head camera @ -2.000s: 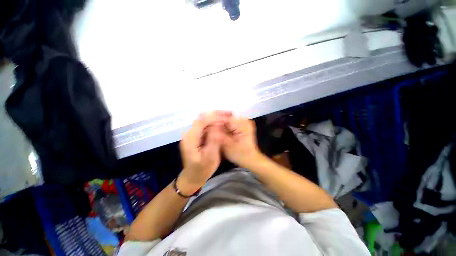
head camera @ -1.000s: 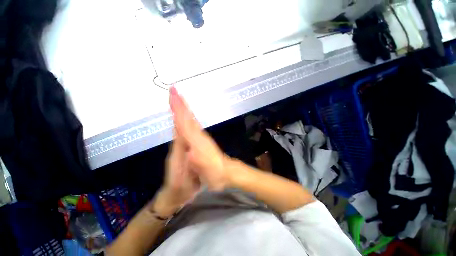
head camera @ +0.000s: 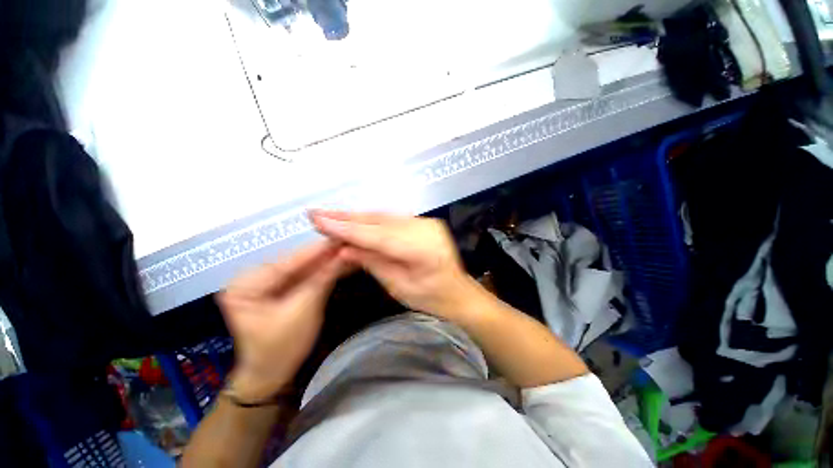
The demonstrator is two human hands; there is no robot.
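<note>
My left hand (head camera: 279,315) and my right hand (head camera: 406,260) are in front of my body at the table's front edge. Their fingertips meet or overlap and the palms are apart. Both are bare and slightly blurred. I see no cloth or tool in either hand. A dark bracelet is on my left wrist. The white sewing machine table (head camera: 183,174) is overexposed, with a grey ruler-marked edge (head camera: 511,137). Part of the machine head (head camera: 329,16) shows at the top, cut off by the frame.
Black cloth (head camera: 59,219) hangs at the left. A pale tab (head camera: 575,75) and a black bundle (head camera: 696,55) lie at the right of the table. Below are a blue basket (head camera: 639,219), black and white cloth pieces (head camera: 568,279) and bagged coloured items (head camera: 151,402).
My hands were pressed palm to palm, pointing forward; now the palms have parted and the fingers point inward. The camera view has shifted, so the machine head sits further left than at first.
</note>
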